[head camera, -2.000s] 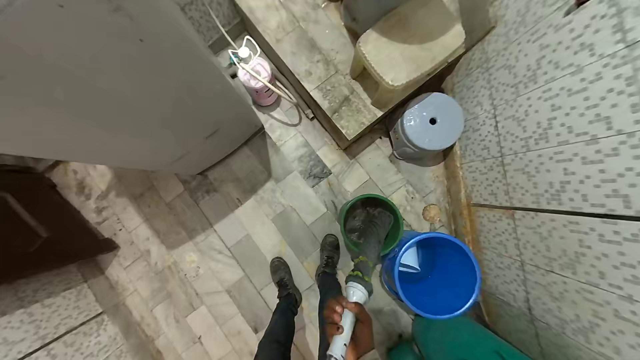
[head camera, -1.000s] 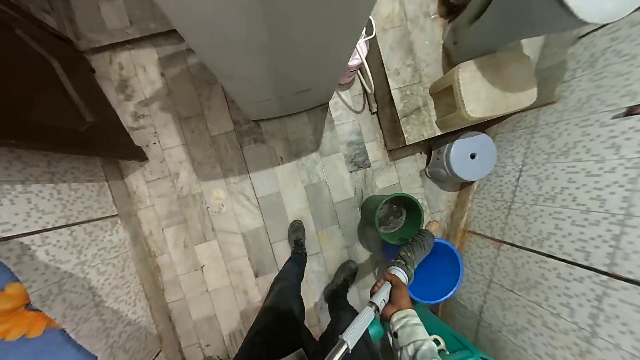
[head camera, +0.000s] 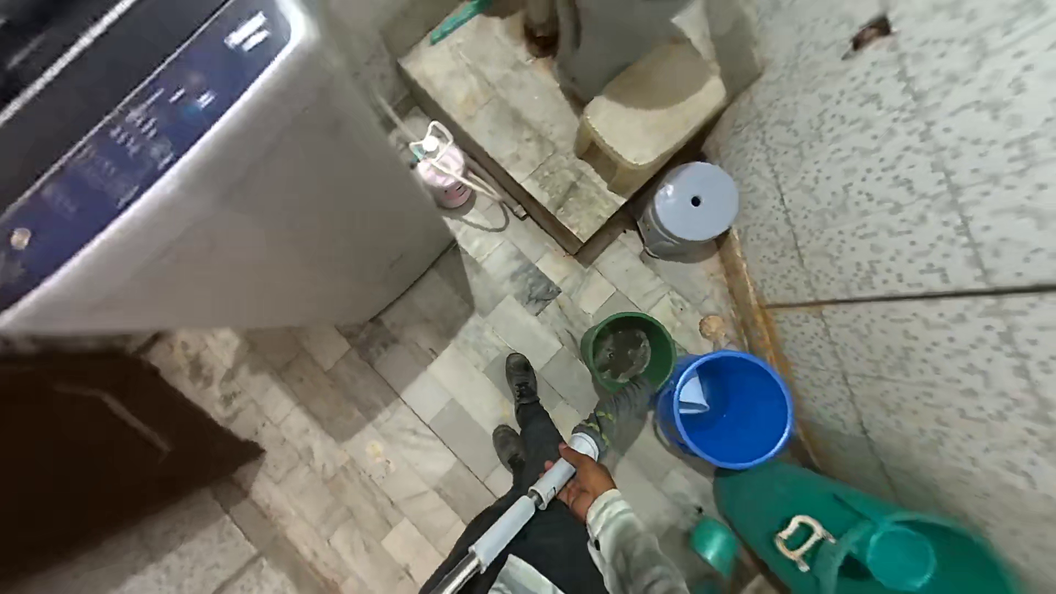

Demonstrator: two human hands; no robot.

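My right hand [head camera: 586,480] is closed around the white upper part of a mop handle [head camera: 505,528], near the white collar of the mop head. The grey fabric mop head [head camera: 620,415], with yellow-green marks, hangs at the near rim of a green bucket [head camera: 587,351] that holds murky water. Whether it touches the rim, I cannot tell. Just right of it stands a blue bucket [head camera: 726,461] with a white item [head camera: 693,396] inside. The metal part of the handle runs out at the bottom edge. My left hand does not show.
A washing machine [head camera: 330,206] stands at upper left, beside a pink container [head camera: 445,177] with a pale cord. A raised tiled ledge [head camera: 495,107] bears a beige stool [head camera: 656,107]. A grey lidded bin [head camera: 697,202] is by the wall. Green containers [head camera: 792,495] stand at lower right.
The mop head was inside the green bucket two seconds ago, then out at the blue bucket's near side; now it is at the green bucket's near rim. The view has swung noticeably.
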